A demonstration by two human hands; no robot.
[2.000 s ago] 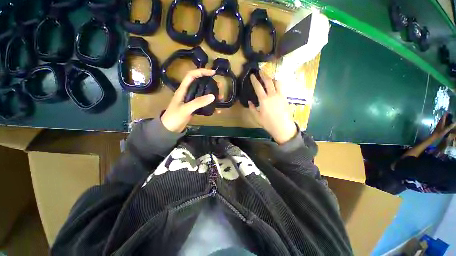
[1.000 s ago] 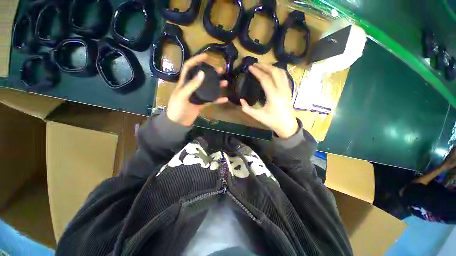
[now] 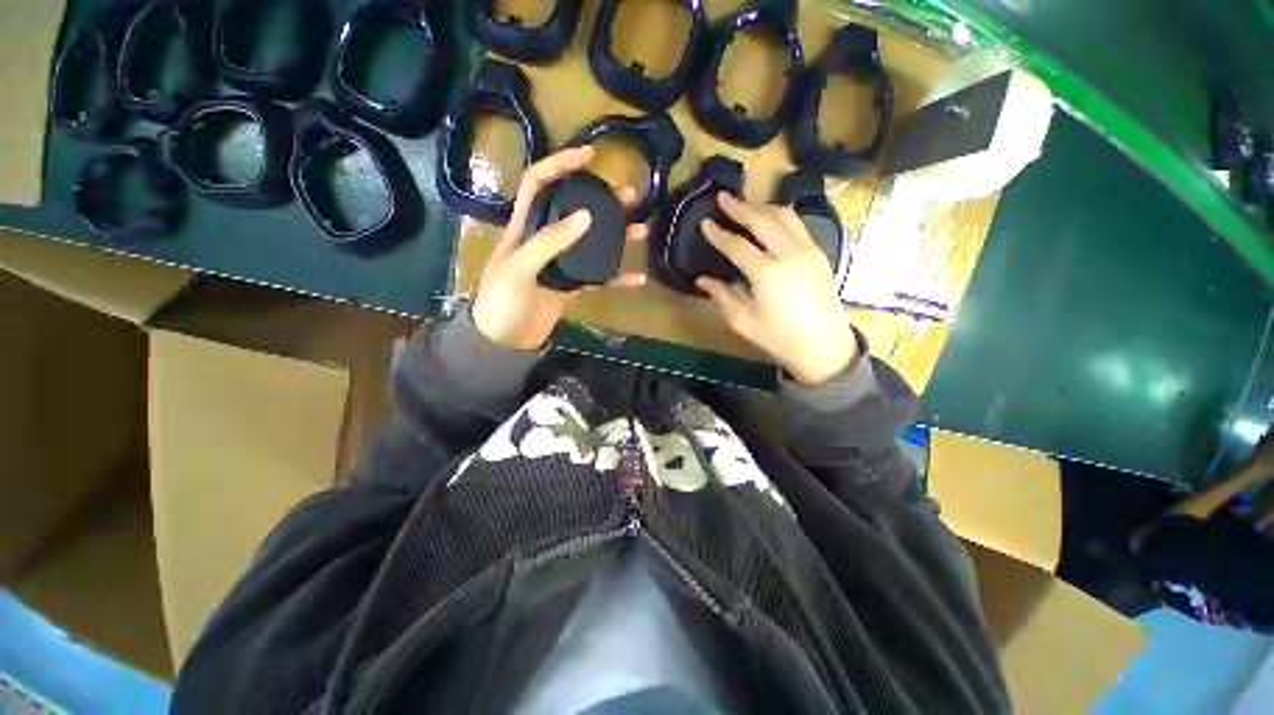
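Note:
My left hand [image 3: 537, 254] is closed around a solid black inner cover [image 3: 592, 240], held over the near edge of the cardboard sheet [image 3: 619, 319]. My right hand [image 3: 785, 286] lies on a black housing frame [image 3: 686, 231] on the sheet, its fingers on the dark piece inside that frame. Whether the piece is fully seated is hidden by the fingers. Another black housing [image 3: 815, 210] stands just to the right, partly behind my right hand. An open frame [image 3: 632, 140] lies behind my left hand.
Several open frames [image 3: 345, 178] stand on the green bench at left and at the back of the sheet. A dark block with white wrap [image 3: 954, 123] is at the sheet's right end. Open cartons [image 3: 249, 482] stand below the bench. A person's arm [image 3: 1213, 488] shows at far right.
The view has shifted, so the bench sits further right. My right hand has brought a dark cover piece into the frame in the middle. My left hand still holds its cover.

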